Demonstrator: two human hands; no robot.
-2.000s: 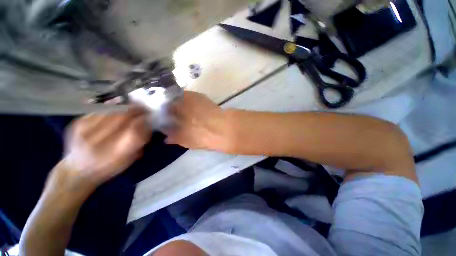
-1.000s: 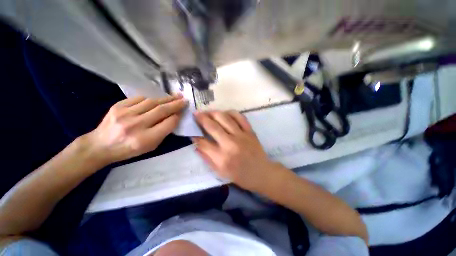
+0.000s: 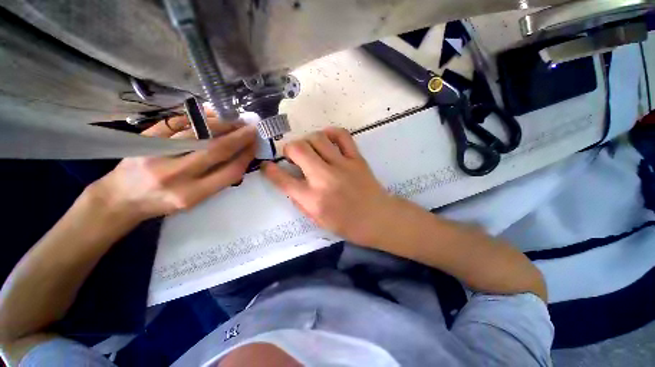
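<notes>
My left hand [image 3: 179, 172] lies left of the needle area, its fingertips on a small part of the white fabric panel [image 3: 264, 148], partly behind the machine head. My right hand [image 3: 334, 183] is just right of it, thumb and forefinger pinching the dark seam edge [image 3: 260, 165]. The knurled silver cylinder [image 3: 273, 127] sits right above the white fabric. The exact needle point is hidden by metal parts and fingers. The navy fabric panel [image 3: 43, 208] spreads at the left, under my left forearm, and hangs past the table.
The cream machine head [image 3: 316, 32] spans the top. Black shears [image 3: 460, 107] lie on the machine table [image 3: 215, 251], with navy and white offcuts [image 3: 454, 41] behind them and a black smartphone [image 3: 549, 79] to their right. White and navy sewn pieces [image 3: 596, 265] drape at the lower right.
The view has shifted, with more of the needle area showing. Less white fabric shows between my hands than a second ago. My left fingers have moved partly behind the machine parts.
</notes>
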